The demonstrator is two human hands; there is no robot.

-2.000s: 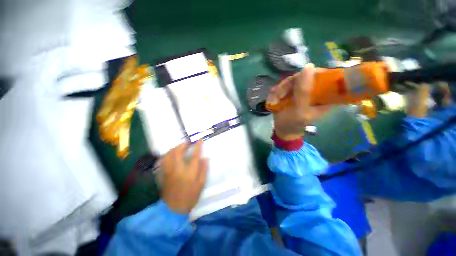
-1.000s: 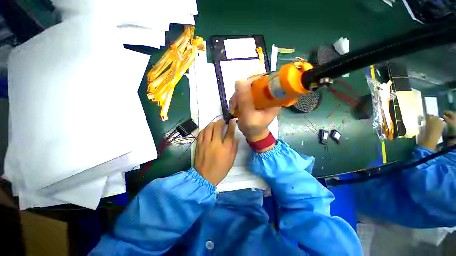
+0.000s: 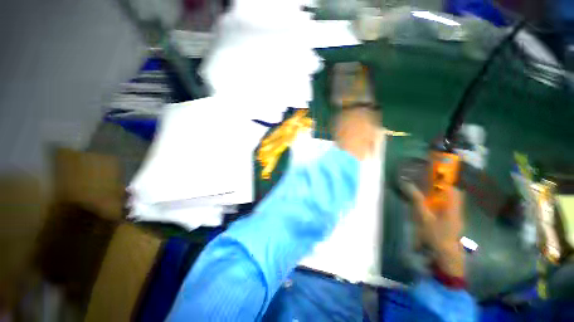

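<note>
The view is blurred. A dark-bordered tablet unit (image 3: 351,83) shows beyond the white work pad (image 3: 359,233). My left hand (image 3: 359,132) is on the unit, with the fingers across it, and seems to grip it; hand and sleeve hide its near part. I cannot tell whether the unit is lifted. My right hand (image 3: 444,226) is closed around the orange electric screwdriver (image 3: 444,173), to the right of the pad. The screwdriver's black cord runs up from its top end. Its bit is not visible.
White sheets (image 3: 201,157) are stacked at the left, with the orange-yellow flex cable bundle (image 3: 280,144) beside them. A dark dish (image 3: 412,171) is by my right hand, and a bag of parts (image 3: 546,220) is farther right. An open carton (image 3: 123,270) is at lower left.
My left hand and the tablet unit have moved away from me, past the pad's far end. My right hand has moved the screwdriver off the unit to the right. The view has swung left.
</note>
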